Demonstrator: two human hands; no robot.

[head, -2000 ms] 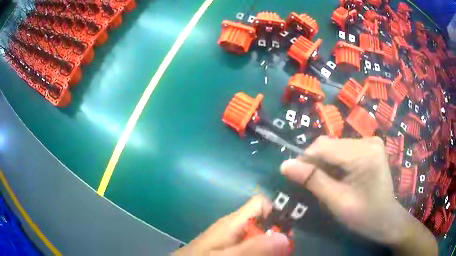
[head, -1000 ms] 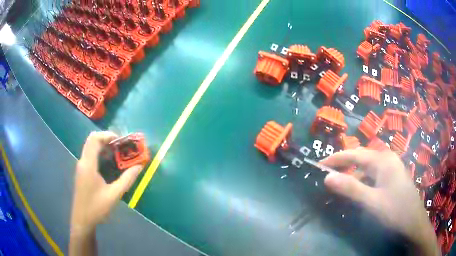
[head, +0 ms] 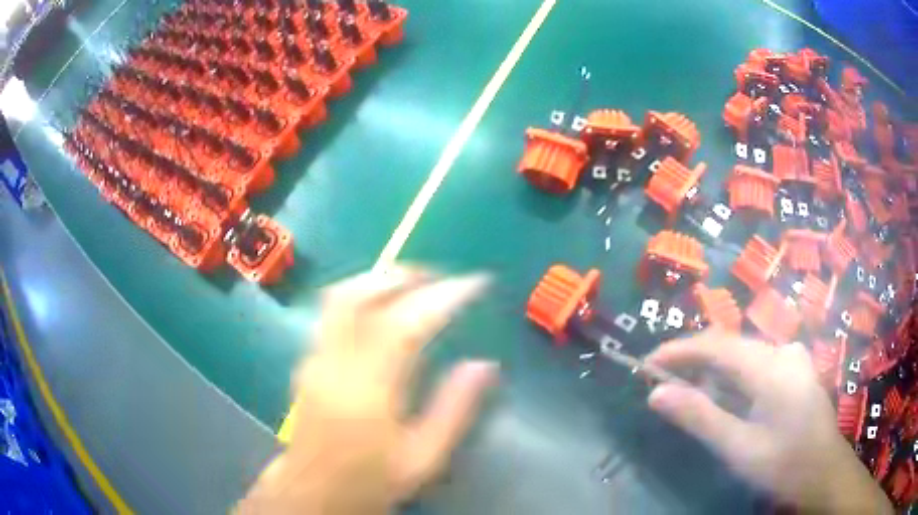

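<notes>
An orange connector (head: 261, 251) stands flange up at the near right corner of the orderly orange block (head: 191, 131). My left hand (head: 388, 372) is blurred, empty, with fingers apart, over the yellow line. My right hand (head: 745, 402) holds a slim silver hand tool (head: 644, 368) between thumb and fingers; its tip is near the leads of a single orange connector (head: 560, 301) lying on the green table. The palm hides the tool's rear part.
A loose heap of orange connectors (head: 805, 262) with white square terminals fills the right side. A few more lie at upper middle (head: 555, 159). A yellow tape line (head: 468, 126) crosses the green table. Grey floor (head: 131, 372) and a blue bin (head: 25, 443) show at lower left.
My left hand has let go of the orange connector, which now stands beside the block, and has moved right. My right hand still holds the tool and has shifted slightly down in view.
</notes>
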